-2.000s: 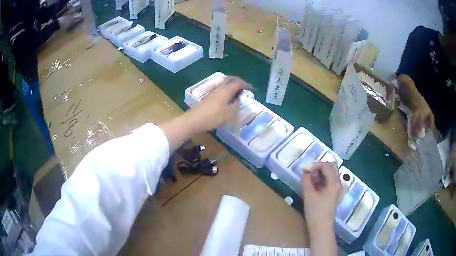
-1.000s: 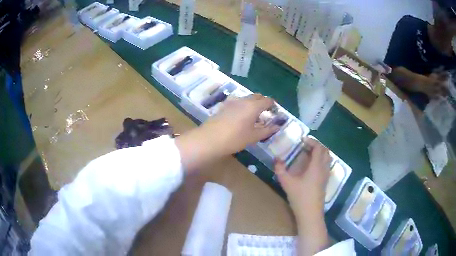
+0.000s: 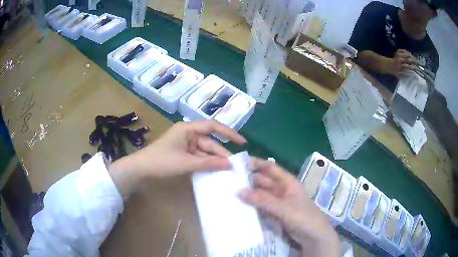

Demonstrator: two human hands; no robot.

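Observation:
A white label sheet [image 3: 228,211], curled, with rows of small grey marks near its lower end, is held in front of me over the near bench. My left hand [image 3: 188,150] pinches its top edge with the thumb; the other fingers are spread. My right hand [image 3: 281,193] grips its right side. Just beyond my hands, a white inner tray [image 3: 244,120] on the belt holds pale items and a dark cable between them. A loose pile of black charging cables [image 3: 116,134] lies on the bench to the left of my left hand.
More cable-filled trays [image 3: 168,80] stand up the green belt [image 3: 281,120]. Trays without visible cables [image 3: 329,188] stand at the lower right. Upright white printed boxes [image 3: 354,115] line the far side. A brown carton [image 3: 317,61] is on the far bench, where a person in dark clothing [image 3: 396,40] holds white papers.
Both hands have left the trays and now hold the label sheet, which was lying rolled on the bench. The view has shifted right; the tray row now shows a gap in its middle.

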